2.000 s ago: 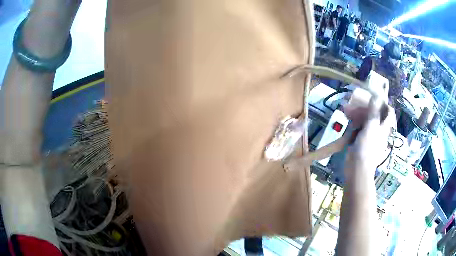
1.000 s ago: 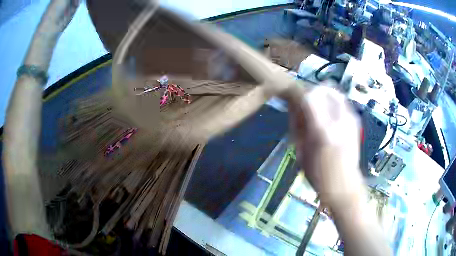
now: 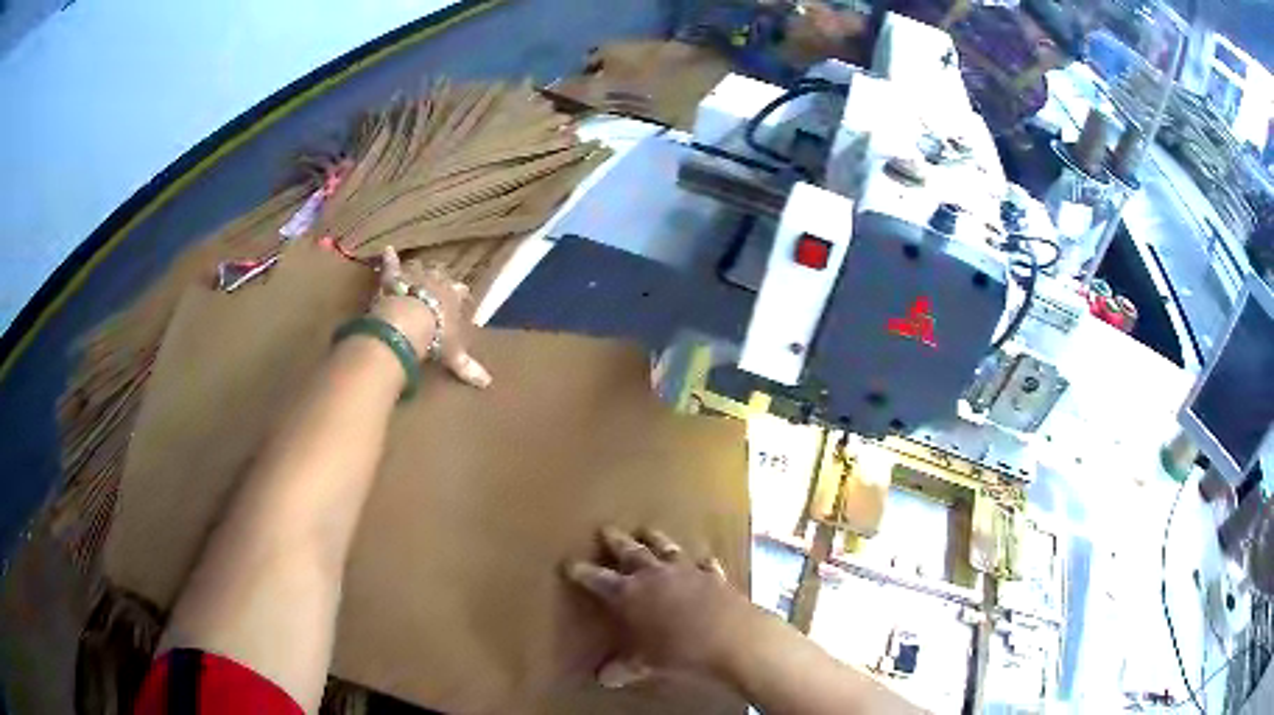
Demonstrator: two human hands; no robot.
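Observation:
A wide brown bag panel (image 3: 489, 489) lies flat in front of me, over part of the straps and the dark mat. My left hand (image 3: 426, 319) lies on its upper part with fingers spread. My right hand (image 3: 654, 603) lies on its lower right part, fingers spread and bent. Neither hand grips anything that I can see. The panel's right edge lies beside the brass-yellow clamp frame (image 3: 850, 492) and the pale template plate (image 3: 873, 626). What is under the panel is hidden.
The strap bundle (image 3: 475, 151) fans out at the left, with a red-pink and white tie cord (image 3: 310, 210) on it. The sewing machine head (image 3: 908, 321) stands right of centre. A dark mat (image 3: 587, 286) shows behind the panel. A control screen (image 3: 1236, 370) stands at the far right.
The raised brown piece and its looped strap are down; a panel now lies flat. My left hand has come into view on it, and my right hand has moved down and left onto it.

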